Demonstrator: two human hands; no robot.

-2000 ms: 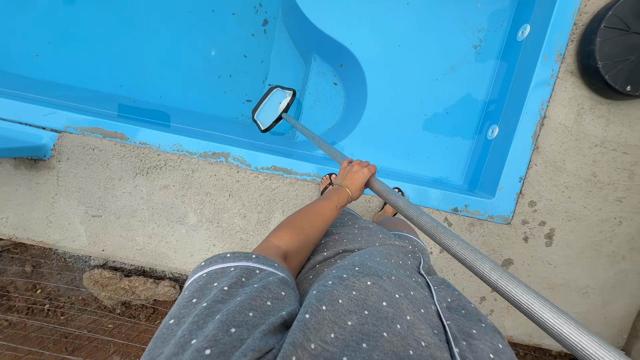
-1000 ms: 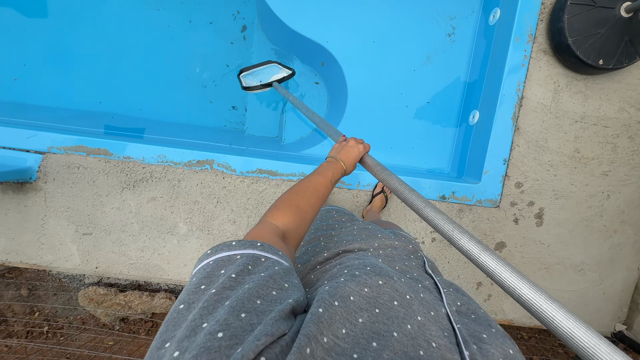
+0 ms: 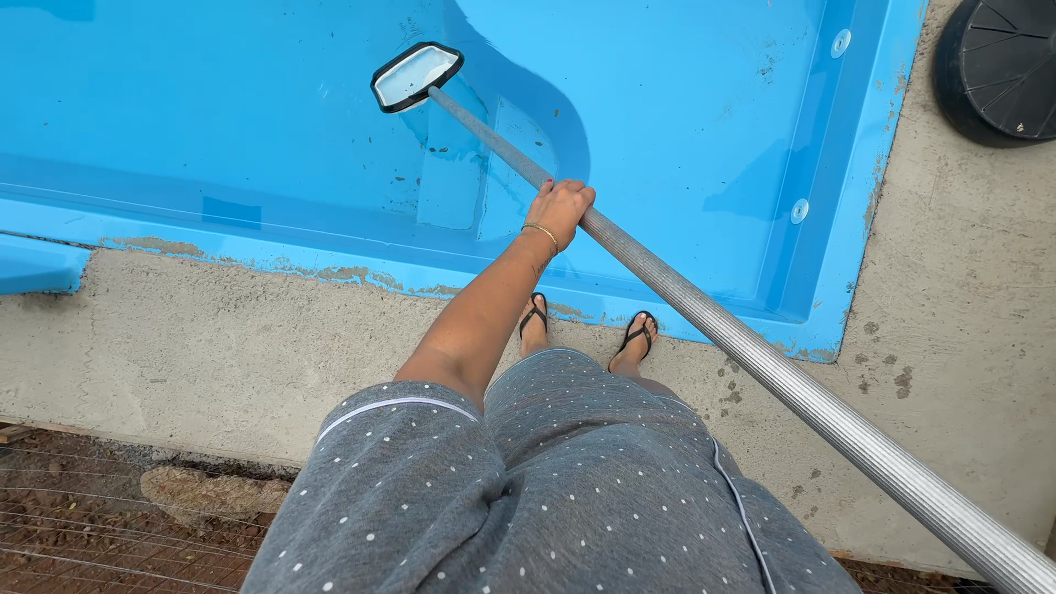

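My left hand is closed around the ribbed metal pole of a pool skimmer. The pole runs from the lower right corner of the view up to the skimmer's head, a black frame with a pale net. That head lies over the pool water, left of the curved steps, and its exact height against the surface cannot be told. Dark leaf bits show in the water near the steps. My right hand is out of view.
The blue pool rim runs in front of my feet in black flip-flops. A round black object stands on the concrete at right. Wire fencing, soil and a rock lie at lower left.
The skimmer's head has turned to another tilt over the water. My left foot, hidden behind the arm one second ago, shows again. My left hand has kept its hold on the pole.
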